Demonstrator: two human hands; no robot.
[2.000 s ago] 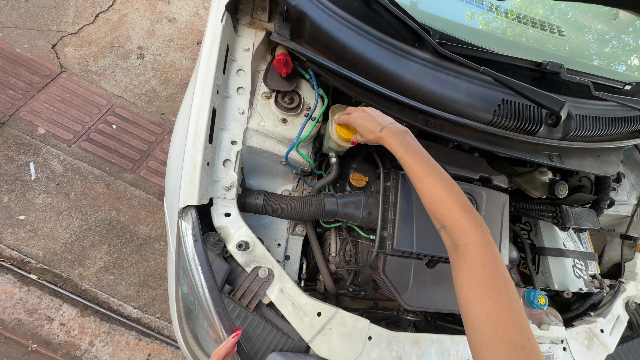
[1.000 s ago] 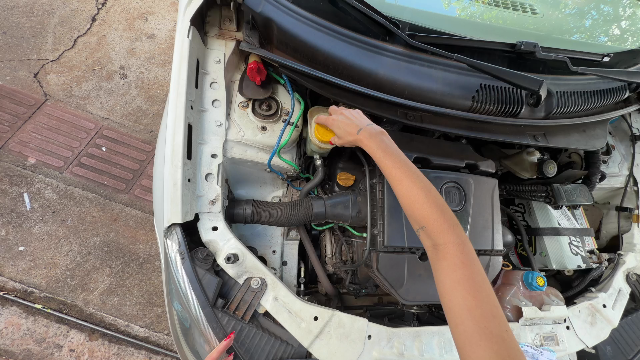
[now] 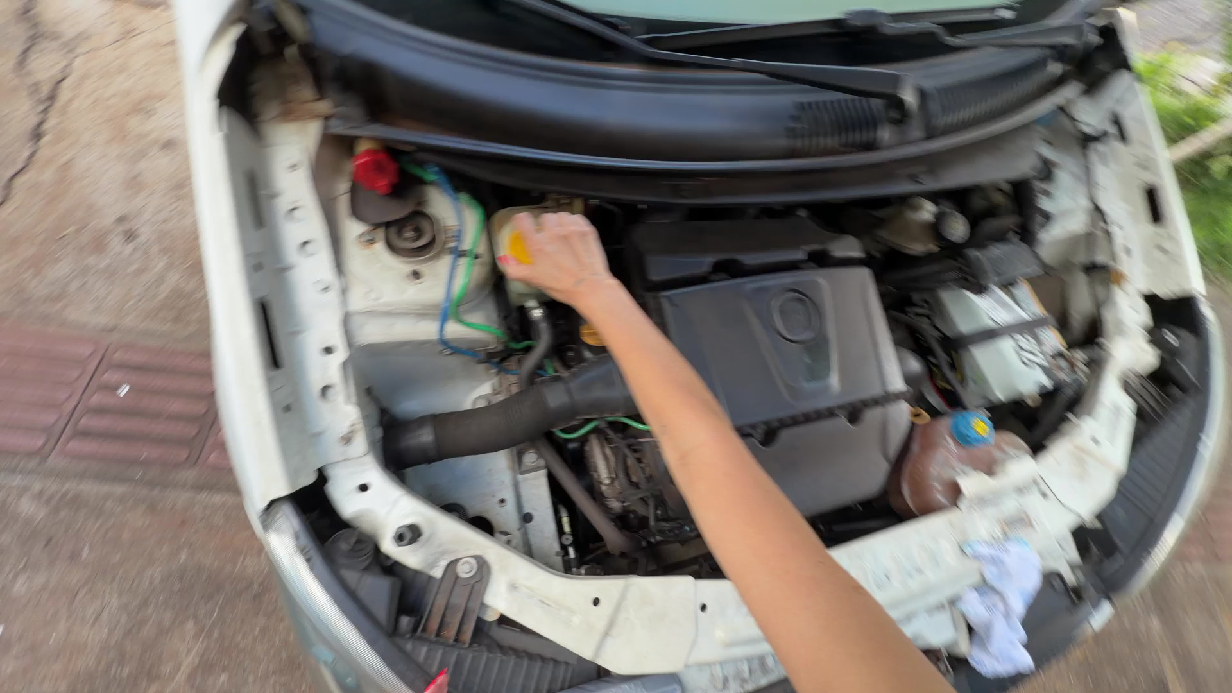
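My right hand (image 3: 558, 252) reaches across the engine bay and grips the yellow cap (image 3: 520, 241) on a whitish plastic reservoir (image 3: 510, 226) at the back left. The cap is partly hidden by the fingers. Of my left hand only a red fingernail (image 3: 438, 681) shows at the bottom edge, by the headlight, so its hold is hidden. Just below the reservoir runs a dark hose (image 3: 541, 342), with an orange-yellow cap (image 3: 591, 335) partly behind my forearm. The black engine cover (image 3: 789, 337) lies right of my forearm.
A corrugated air intake hose (image 3: 491, 419) crosses the left side. A battery (image 3: 996, 337) sits at right, above a brown coolant tank (image 3: 948, 467) with a blue cap. A white cloth (image 3: 1001, 606) hangs over the front edge. Wiper arms (image 3: 770, 65) span the back.
The view has shifted toward the right side of the bay, bringing the cloth and far headlight into sight. My right hand stays on the yellow cap.
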